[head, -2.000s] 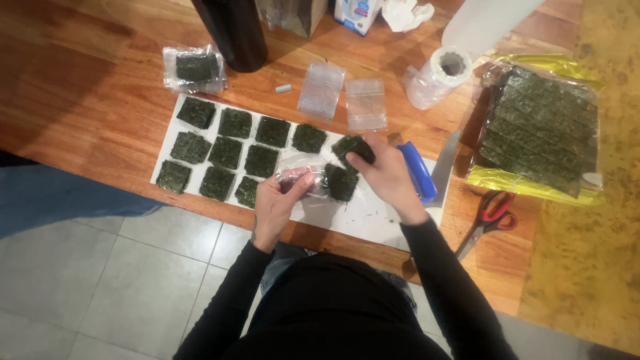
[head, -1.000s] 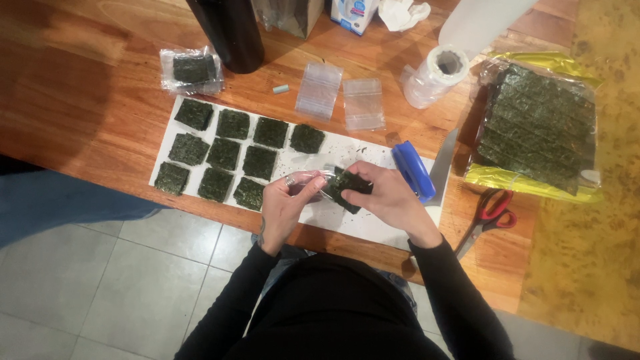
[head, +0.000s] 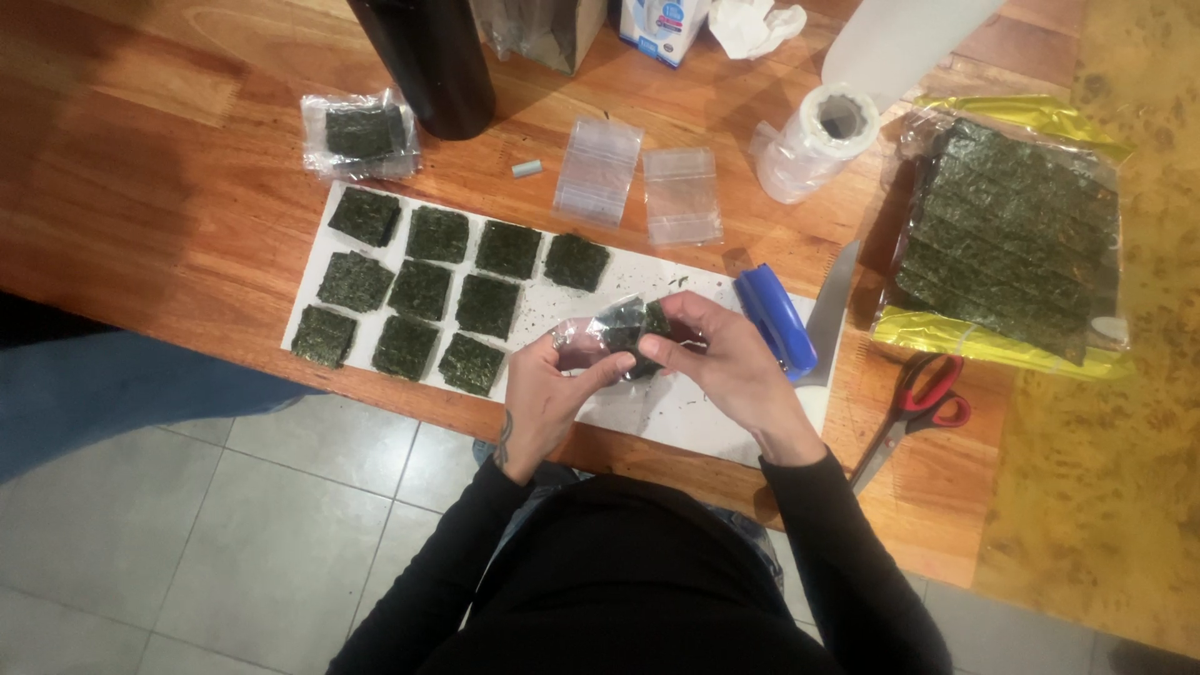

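My left hand (head: 555, 389) grips a small clear plastic bag (head: 609, 317) over the white board (head: 656, 417). In my right hand (head: 727, 361) is a stack of cut nori squares (head: 656, 321), partly inside the bag's mouth; fingers hide some of it. Several stacks of nori squares (head: 487, 306) stand in rows on the board, left of my hands. A blue stapler (head: 776, 319) lies just right of my right hand, beside a knife blade (head: 832, 291). Two flat clear bags (head: 598, 172) rest beyond the board.
Nori sheets (head: 1008, 234) lie on an opened yellow-edged package at right, near red-handled scissors (head: 914, 408). Behind stand a plastic bag roll (head: 806, 155), a black bottle (head: 431, 66) and a white cylinder (head: 900, 42). Bagged nori (head: 361, 134) lies back left. A person's denim-clad leg (head: 122, 398) shows at left.
Two seconds ago the nori squares were apart from the bag, one stack lying on the board and more in my right hand. Now nori is partly in the bag's mouth.
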